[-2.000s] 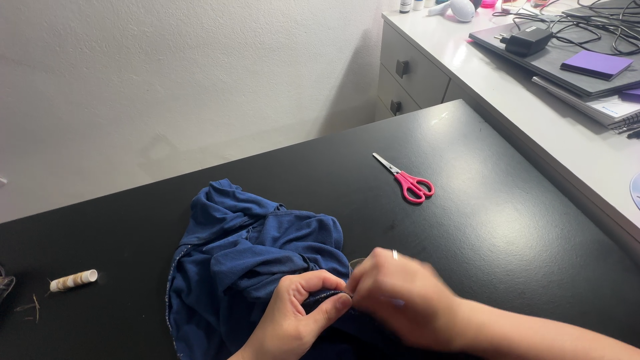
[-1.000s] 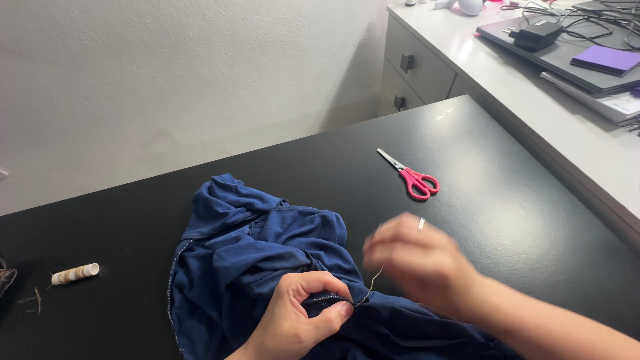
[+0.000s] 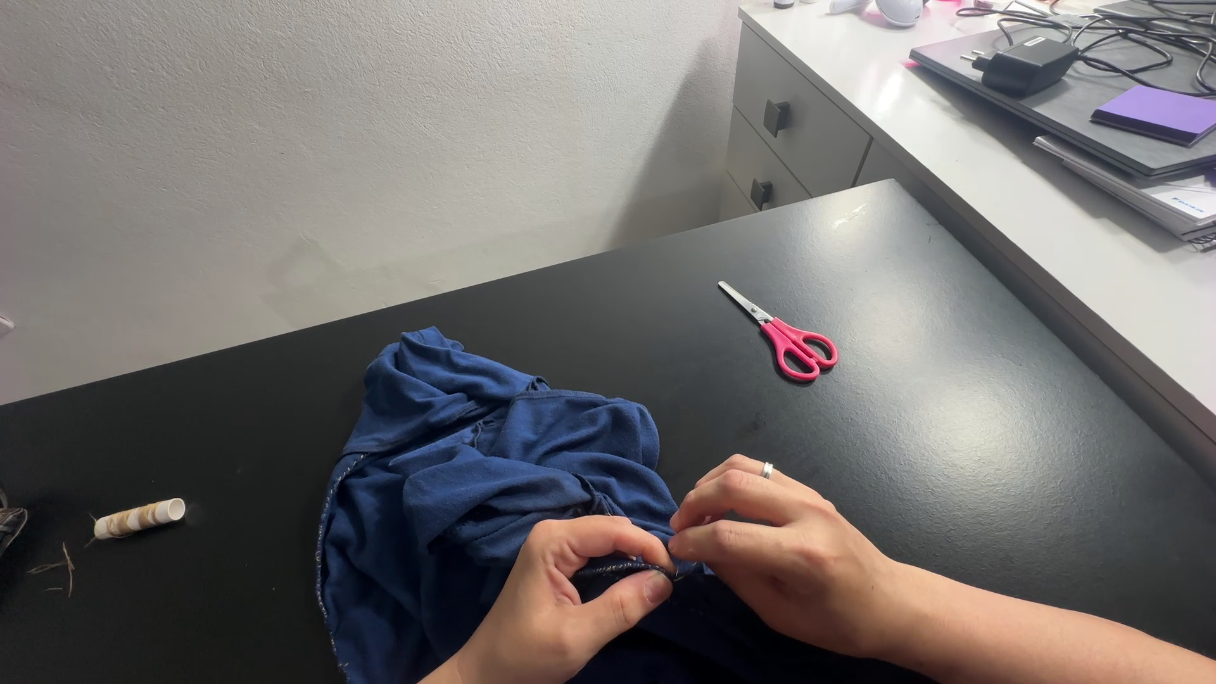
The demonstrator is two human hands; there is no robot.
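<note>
A bunched dark blue garment (image 3: 532,475) with light stitching along its edge lies on the black table. My left hand (image 3: 579,589) pinches that stitched edge between thumb and forefinger. Close against its fingertips, my right hand (image 3: 769,541), with a ring on one finger, has thumb and forefinger together at the cloth edge; whether a needle is between them is hidden. Pink-handled scissors (image 3: 781,334) lie beyond the right hand. To the left of the garment is a white spool with tan thread (image 3: 140,519).
Loose thread bits (image 3: 66,570) lie near the spool, and a dark object (image 3: 9,522) is cut off at the left edge. At right stands a white desk (image 3: 988,171) holding a laptop, a black power adapter (image 3: 1030,66), cables and a purple notepad (image 3: 1159,112).
My right hand, raised away from the cloth with a thread a second ago, is now down beside my left fingertips. My left hand keeps its pinch on the edge.
</note>
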